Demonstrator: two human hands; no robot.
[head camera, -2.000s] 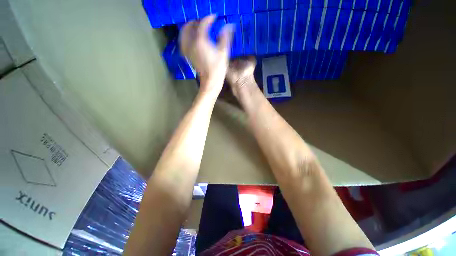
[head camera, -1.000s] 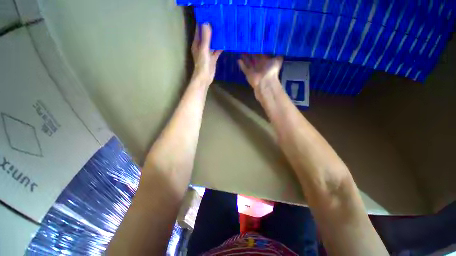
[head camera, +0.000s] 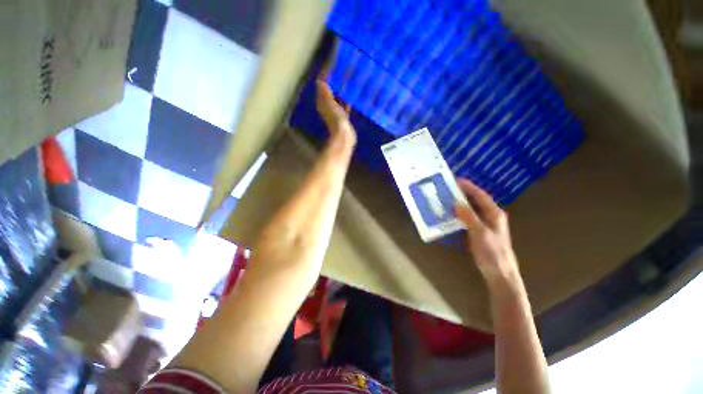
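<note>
My right hand (head camera: 487, 231) grips the lower end of a slim white retail box (head camera: 407, 165) with a dark blue picture panel, held over the inside of the shipping carton (head camera: 617, 208). My left hand (head camera: 335, 115) is inside the carton at the left end of the packed rows of blue box edges (head camera: 462, 85). Its fingertips are by the end of the row and partly hidden; whether it grips a box cannot be told. The rows fill the far part of the carton.
A printed carton (head camera: 62, 69) stands at the upper left. Blue-black and white checkered floor (head camera: 185, 108) shows left of the carton. Shiny plastic-wrapped goods (head camera: 19, 223) and a small brown carton (head camera: 100, 315) are at the lower left. A broad carton flap (head camera: 370, 238) lies nearest me.
My right hand has moved right and now holds the white-fronted box, which stood against the lower row before. My left hand stays by the row's left end. The view has turned, showing the floor.
</note>
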